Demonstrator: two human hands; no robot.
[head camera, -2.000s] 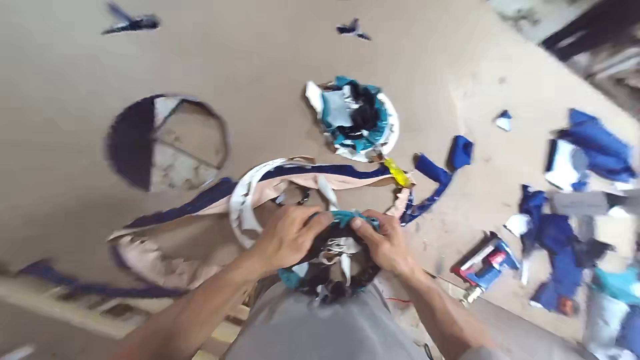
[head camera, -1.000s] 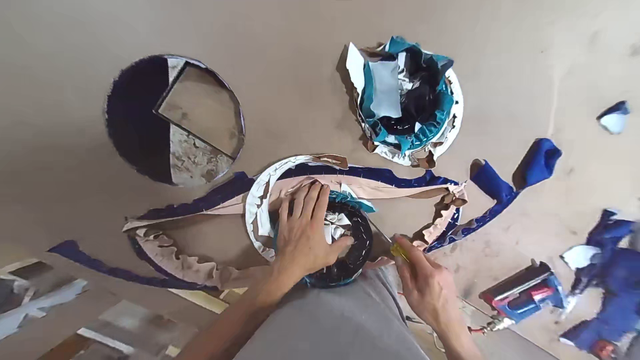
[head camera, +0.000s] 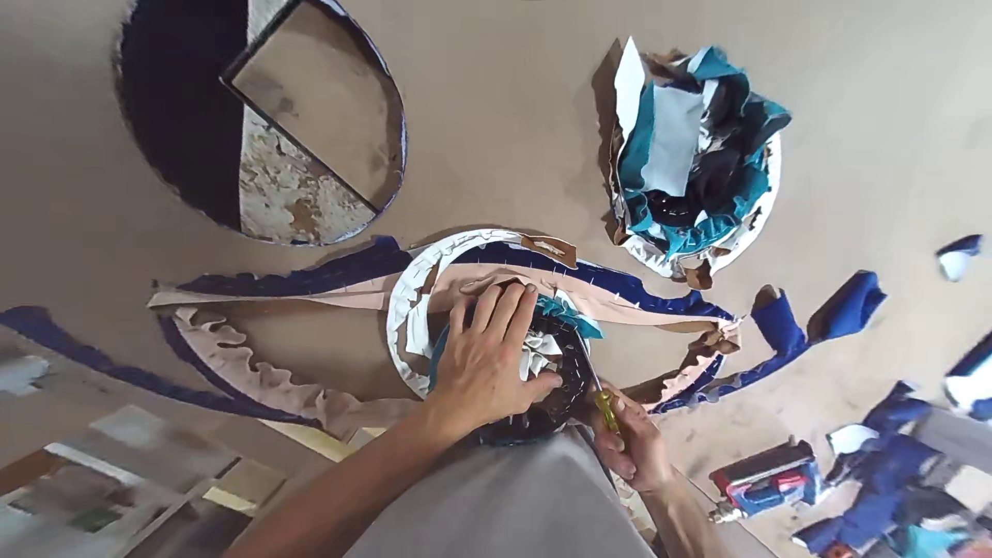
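A round piece covered in black fabric (head camera: 570, 387), with staples and teal and white cloth at its edges, lies close to my body. My left hand (head camera: 492, 353) rests spread over its left side, pressing on it; whether it grips any cloth is unclear. In my right hand (head camera: 632, 438) is a screwdriver with a yellow handle (head camera: 607, 411), its shaft reaching the right rim of the round piece. Around them lie a curved white stapled strip (head camera: 403, 310) and a long pink and dark blue fabric strip (head camera: 333, 291).
A disc with dark and bare parts (head camera: 186, 116) lies at upper left. At upper right sits a ring with teal, white and black cloth (head camera: 674, 139). A red and blue pneumatic tool (head camera: 767, 480) lies at lower right, beside blue fabric scraps (head camera: 883, 473). Wooden pieces (head camera: 248, 484) show at lower left.
Two seconds ago both hands held the round piece and the screwdriver lay on the table; my right hand has since taken it up. My left hand has moved on top of the piece. The view has moved closer.
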